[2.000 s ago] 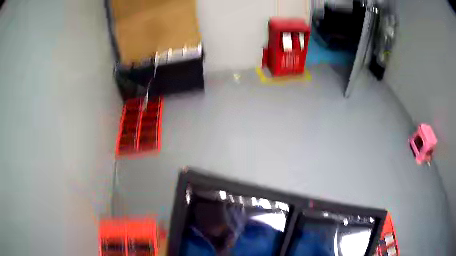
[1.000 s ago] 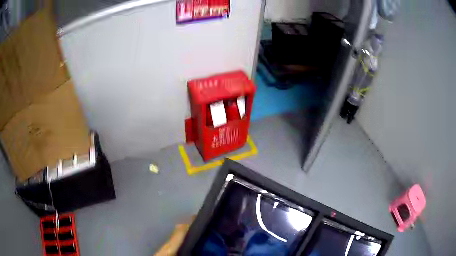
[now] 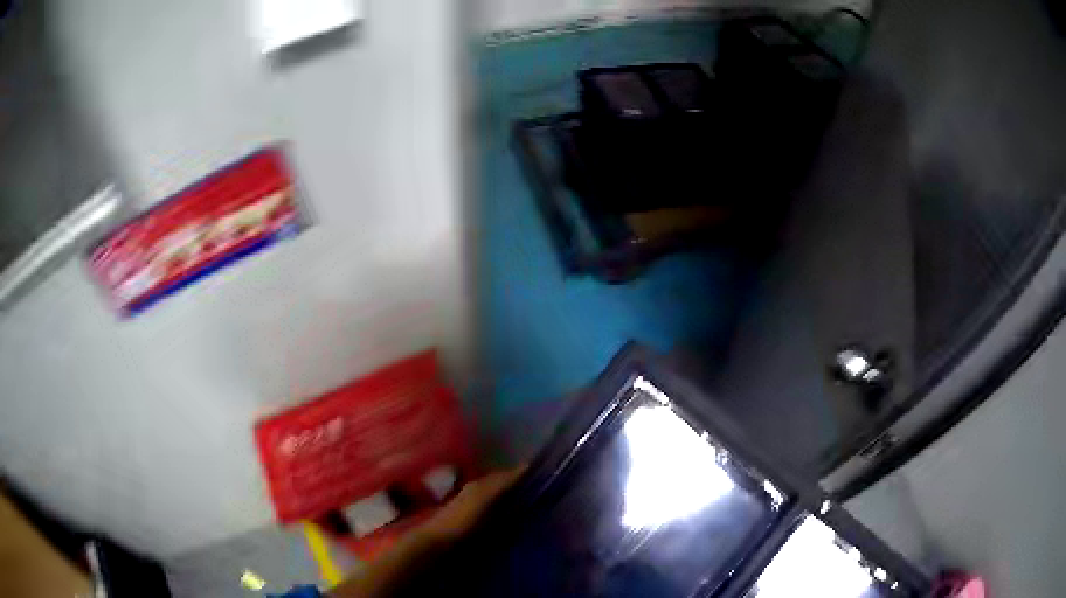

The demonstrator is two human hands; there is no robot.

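Observation:
A black two-pocket tray [image 3: 655, 374] with glossy, mirror-like panels [image 3: 608, 502] is held in front of me at the bottom centre and right, tilted, its lower part cut off by the frame edge. Bright glare lies on both pockets. My left hand [image 3: 450, 520] is blurred and grips the tray's left side; its fingers are partly hidden at the dark edge. My right hand is not in view.
An open grey door with a round knob [image 3: 859, 364] stands at the right. Through the doorway, a platform cart [image 3: 544, 175] with stacked black trays [image 3: 643, 129] stands on blue floor. A red box [image 3: 362, 432] is at lower left, below a red sign [image 3: 199, 228]. A pink stool [image 3: 961, 584] shows at lower right.
The view has moved closer to the doorway and turned. The cart and door look larger, and the red box has shifted left and down. The tray is still held, now further right, with more of my left forearm showing.

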